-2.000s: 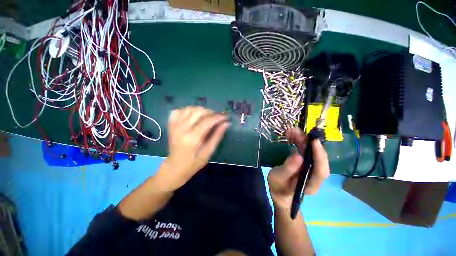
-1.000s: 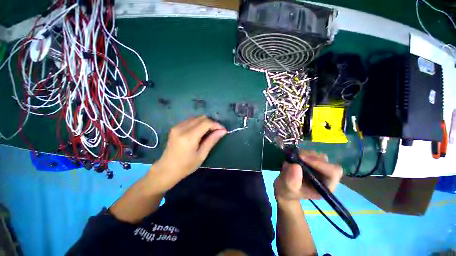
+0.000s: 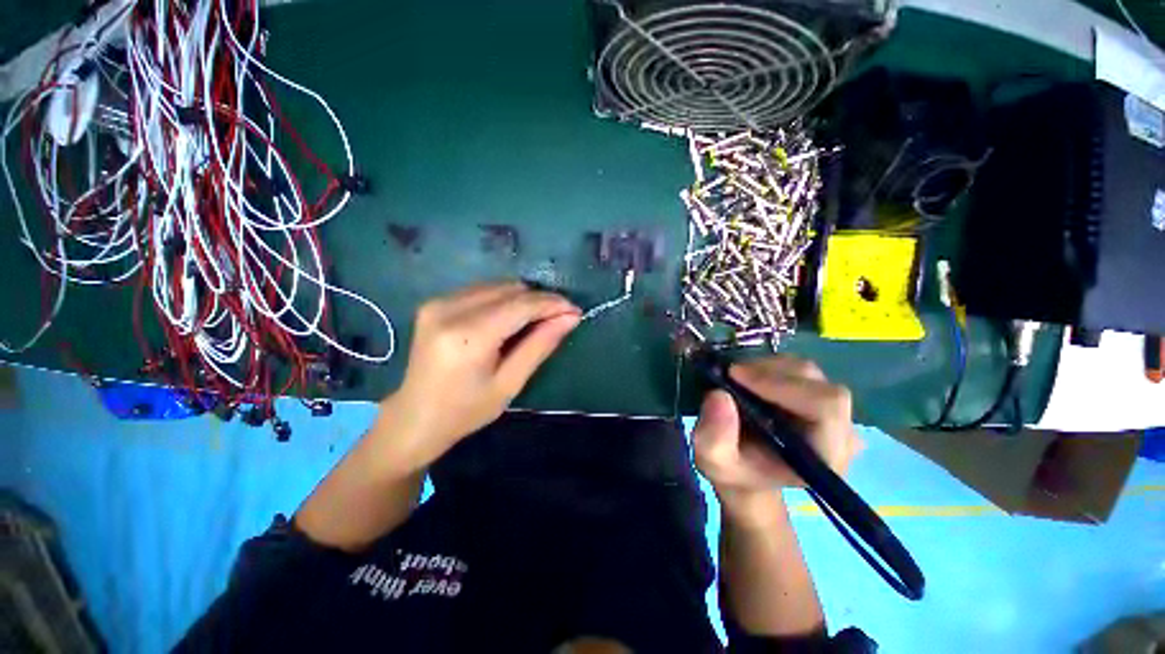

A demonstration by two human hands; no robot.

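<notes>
My left hand (image 3: 479, 351) pinches a thin silvery solder strand (image 3: 606, 308) between thumb and fingertips. The strand runs right and bends up to a small metal plug (image 3: 630, 282) that stands at a dark block (image 3: 624, 248) on the green bench. My right hand (image 3: 782, 428) holds the black soldering iron (image 3: 818, 470) like a pen, its cord end pointing down right. The iron's front end is near the lower left edge of the pile of metal plugs (image 3: 754, 236); its tip is hard to make out.
A tangled bundle of white and red wires (image 3: 192, 192) lies at left. A round-grilled fan (image 3: 715, 64) stands behind the plugs. A yellow sponge (image 3: 870, 286) in its black holder and a black soldering station (image 3: 1035, 205) are at right. A cardboard box (image 3: 1022, 470) is below the bench edge.
The iron has left its stand at the sponge and been turned around, its front now left by the plug pile. My left hand came down and holds the strand near the plug. The view has shifted.
</notes>
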